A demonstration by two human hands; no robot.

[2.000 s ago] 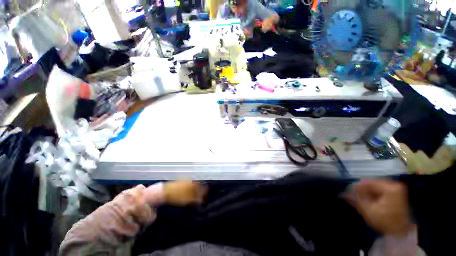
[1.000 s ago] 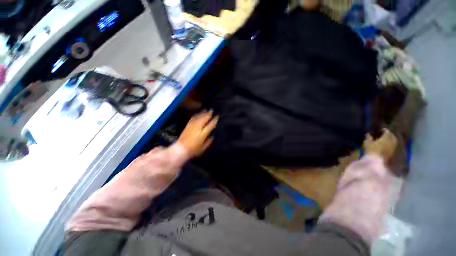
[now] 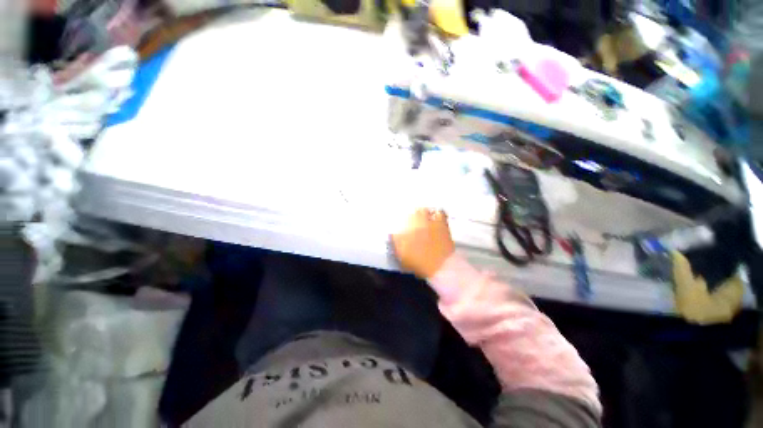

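My right hand [image 3: 424, 242] is over the front edge of the white machine table, below and near the needle area. Its fingers are bent and blurred, and I cannot tell whether they pinch anything. My left hand is out of the picture. The white sewing machine [image 3: 636, 117] with a blue stripe stands at the right. Its presser foot and needle [image 3: 417, 153] show blurred above my hand. Black-handled scissors [image 3: 524, 242] lie right of my hand, beside a dark rectangular card or device [image 3: 520, 188]. No cloth is visible under the needle.
A slim blue-handled tool [image 3: 581, 267] lies right of the scissors. A pink pad [image 3: 548, 79] sits on the machine head. A pale heap of white strips [image 3: 38, 159] hangs at the left. Tan material [image 3: 707, 292] lies at the table's right end.
The view has swung left from the black cloth heap back to the table. My right hand has left the heap's side and is at the table edge. My left hand has gone out of view.
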